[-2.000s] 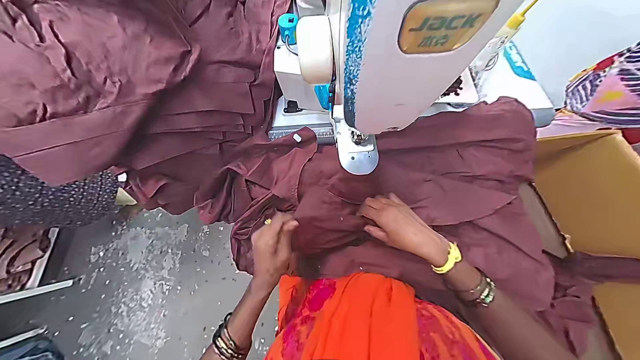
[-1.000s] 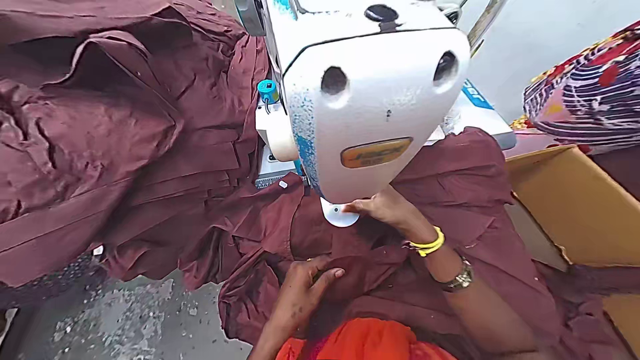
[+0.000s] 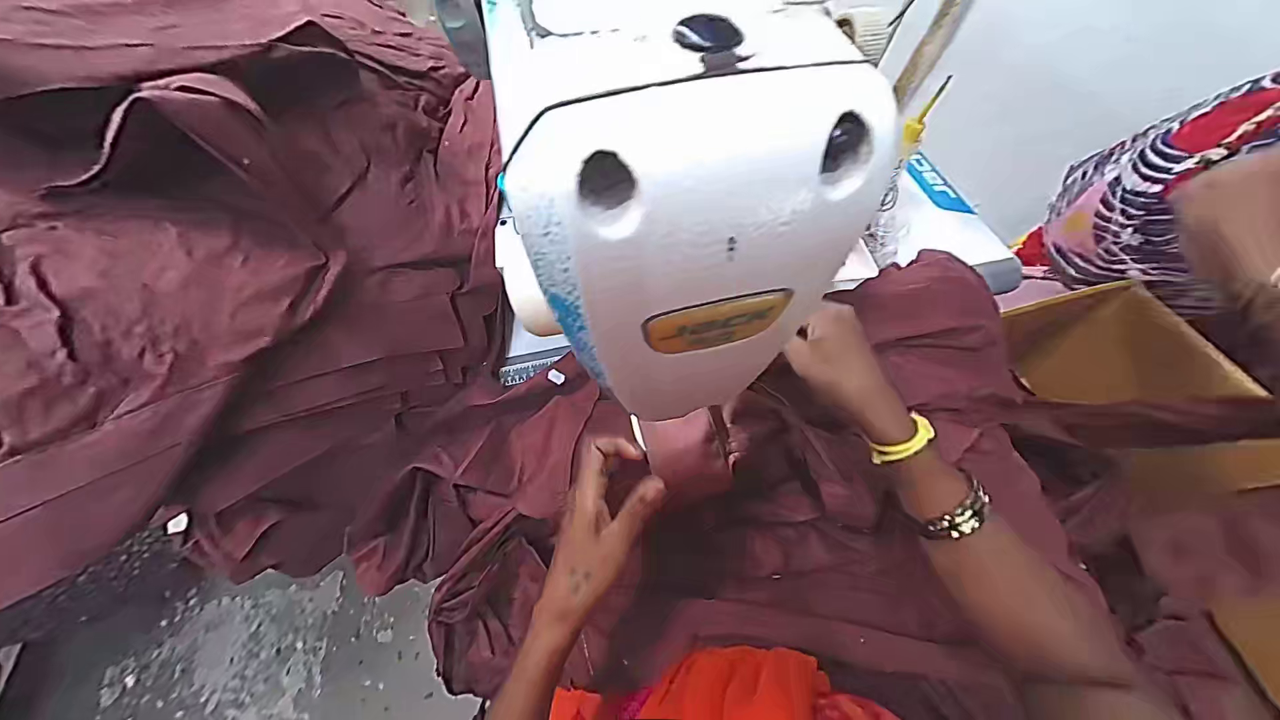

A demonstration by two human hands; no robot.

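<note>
A white Jack sewing machine (image 3: 700,230) stands over maroon cloth (image 3: 790,580) that spreads across its bed and toward my lap. My left hand (image 3: 600,530) lies at the cloth just below the machine head, thumb and forefinger apart beside a small folded flap (image 3: 685,455) of the cloth. To the right of the head, my right hand (image 3: 840,360) is bent over the cloth, its fingertips partly hidden behind the head; whether it pinches the cloth cannot be told. The machine head hides the needle and presser foot.
A large heap of maroon cloth (image 3: 200,280) fills the left side. At the right is an open cardboard box (image 3: 1120,345) with maroon cloth across it. Beyond the box, another person's blurred arm (image 3: 1230,220) shows near patterned fabric (image 3: 1130,210). Grey floor (image 3: 270,650) shows at lower left.
My right hand has moved from in front of the machine head to its right side. My left hand has its fingers up near the cloth flap. Another person's arm has appeared at right.
</note>
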